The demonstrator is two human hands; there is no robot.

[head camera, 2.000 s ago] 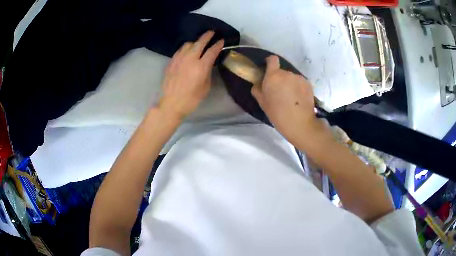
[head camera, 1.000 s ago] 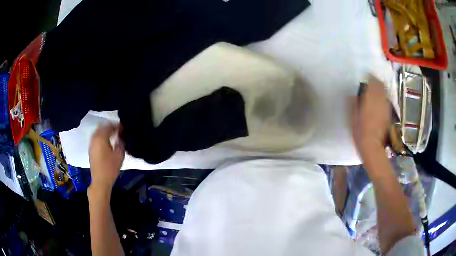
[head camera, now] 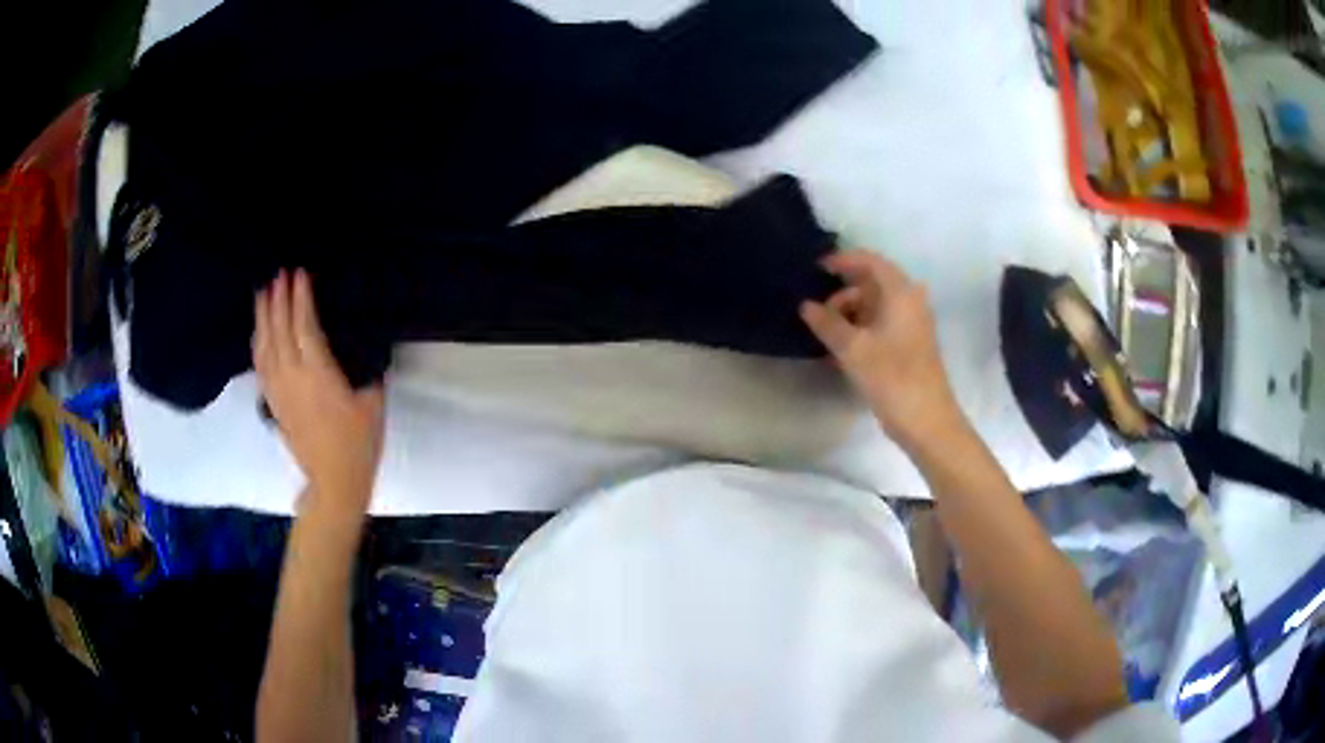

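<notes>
The black garment (head camera: 392,131) lies over the white table cover and the cream pad (head camera: 625,399). Its sleeve (head camera: 610,276) is laid out lengthwise along the pad. My right hand (head camera: 879,341) pinches the cuff end of the sleeve between thumb and fingers. My left hand (head camera: 320,399) rests with spread fingers on the cloth near the sleeve's other end. The steam iron (head camera: 1068,363) stands at the right, out of my hands, with its tan handle towards the metal rest. A small pale gold trim (head camera: 141,232) shows at the garment's left edge.
The shiny iron rest (head camera: 1152,312) is just right of the iron, below a red basket (head camera: 1235,174) of yellow-brown items. A thick black hose (head camera: 1264,472) and a white-wrapped cord (head camera: 1206,523) run off right. Red and blue baskets (head camera: 95,457) stand at the left edge.
The iron has gone from the garment to the right side, and my right hand has let it go and taken the sleeve end. The sleeve, bent a second ago, now lies extended to the right.
</notes>
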